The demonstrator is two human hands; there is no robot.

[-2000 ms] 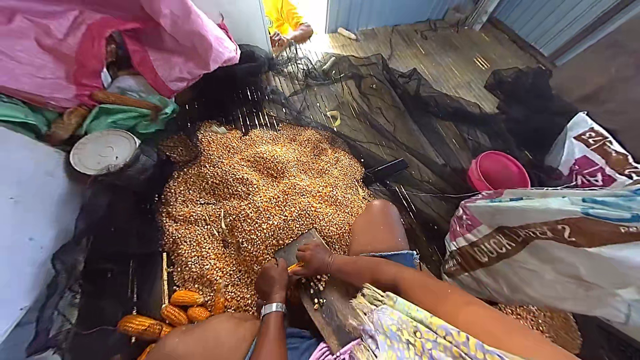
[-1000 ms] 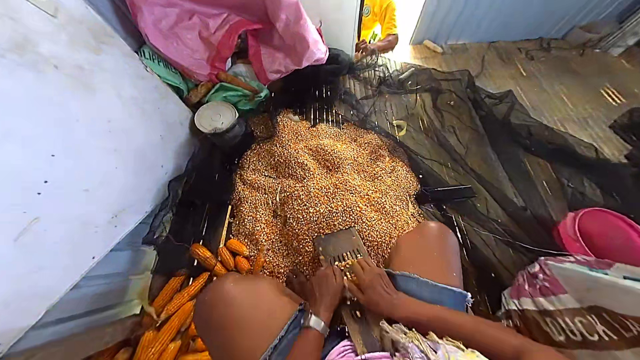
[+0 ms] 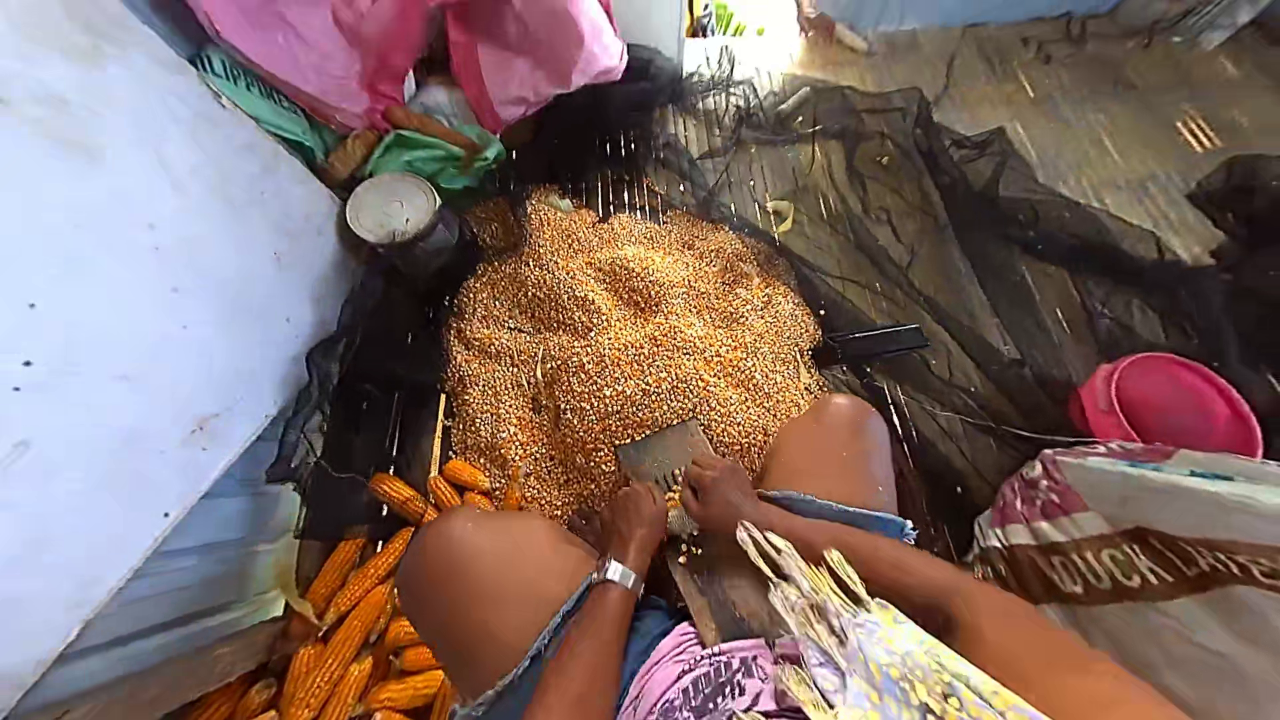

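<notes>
Between my knees a wooden board slopes up from my lap, its far end against a heap of loose corn kernels. My left hand, with a metal-banded watch on the wrist, is at the board's left side. Close beside it, my right hand lies over the board. A partly stripped corn cob shows between the hands, with the right fingers around it; whether the left also grips it is hidden. Loose kernels lie on the board below. Whole orange corn cobs are piled beside my left knee.
Black netting spreads over the slatted floor. A lidded can stands behind the heap at left, near pink and green bags. A black object lies right of the heap. A pink bucket and a printed sack are at right.
Both hands stay at the board, close together. The person in yellow by the doorway has mostly gone out of view. The view has turned left since the earliest frame.
</notes>
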